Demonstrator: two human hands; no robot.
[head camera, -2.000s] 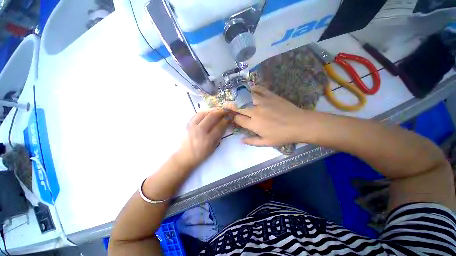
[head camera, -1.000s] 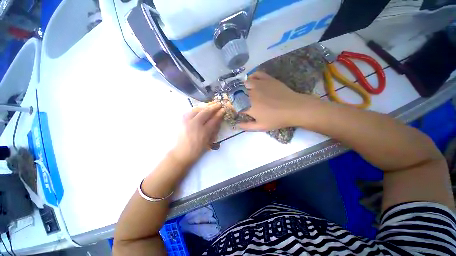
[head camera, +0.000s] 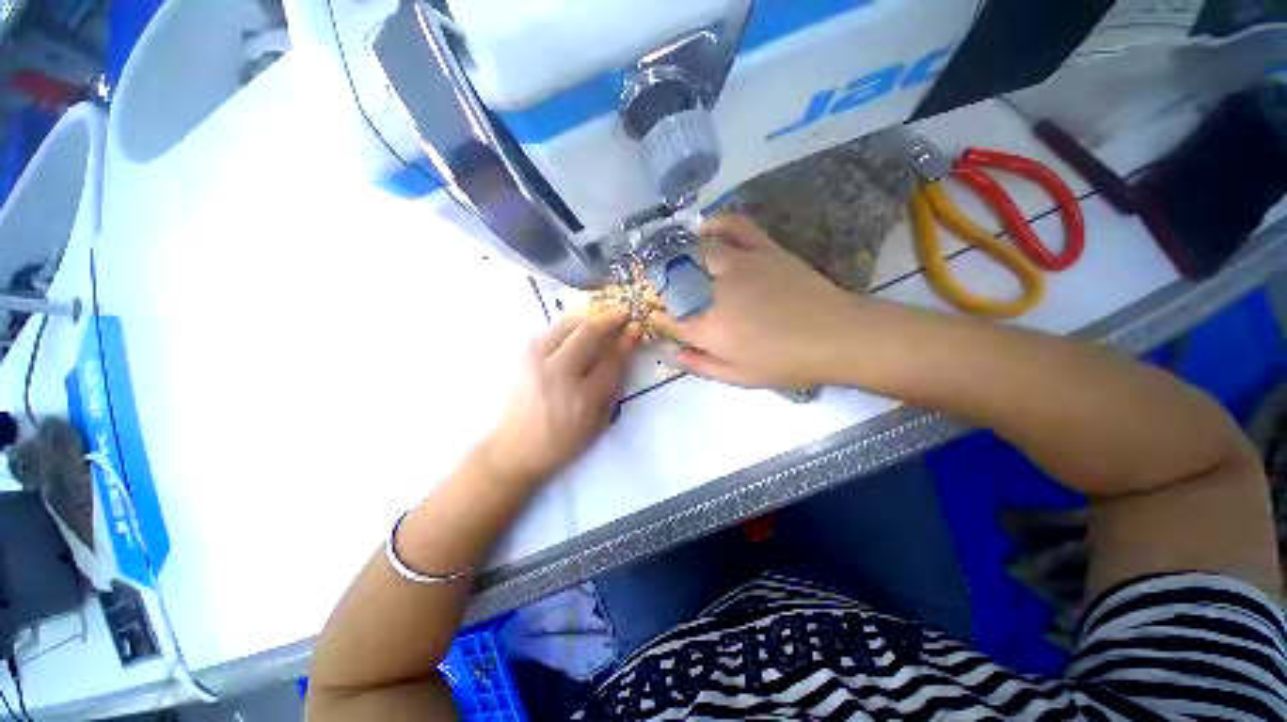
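Note:
A speckled grey-brown knit piece (head camera: 833, 205) lies under and behind my right hand, right of the presser foot. Its edge glows yellowish under the lamp at the presser foot and needle (head camera: 635, 279) of the white sewing machine head (head camera: 565, 57). My left hand (head camera: 576, 374) pinches the edge just left of and below the foot. My right hand (head camera: 755, 313) lies on the piece right of the foot, fingers bent around its edge. The fingertips and the exact needle point are partly hidden.
Scissors with orange-yellow and red handles (head camera: 974, 254) lie right of the machine. A dark block (head camera: 1214, 184) lies beyond them. A blue crate (head camera: 483, 677) is below the grey table edge (head camera: 734, 505). A neighbouring machine (head camera: 120, 451) stands at the left.
Both hands stay at the foot and have shifted only slightly. The knit piece's lower corner, earlier sticking out below my right hand, is now mostly hidden under it.

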